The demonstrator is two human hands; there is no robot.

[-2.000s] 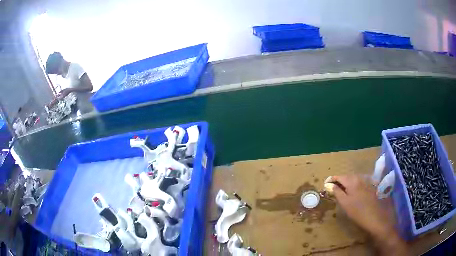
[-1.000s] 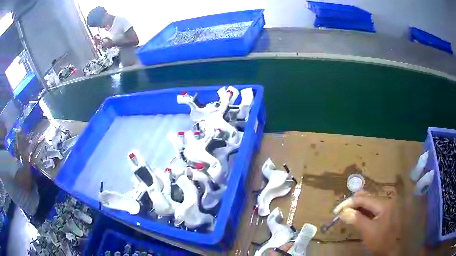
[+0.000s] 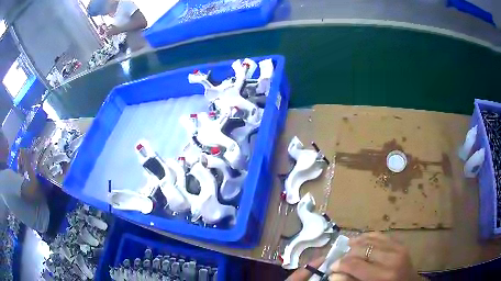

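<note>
A white curved unit (image 3: 336,253) with a dark pin is between my two hands at the bottom edge of the view. My right hand (image 3: 376,258) has its fingers closed on it. My left hand (image 3: 301,274) shows only as a small part below the unit, at the same piece. Two more white curved units with dark rods and red tips lie on the bench, an upper one (image 3: 302,170) and a lower one (image 3: 309,230). A white cup of liquid (image 3: 396,161) stands on the stained cardboard (image 3: 357,206).
A large blue tray (image 3: 279,123) partly filled with white units is at left. The pin bin (image 3: 488,170) and two squeeze bottles (image 3: 473,162) are at right. A blue crate (image 3: 123,249) of units is below. People (image 3: 132,21) are at the left. A green panel (image 3: 357,71) runs behind.
My right hand has moved from beside the cup down and left to the white unit at the bottom edge. The camera view has tilted downward.
</note>
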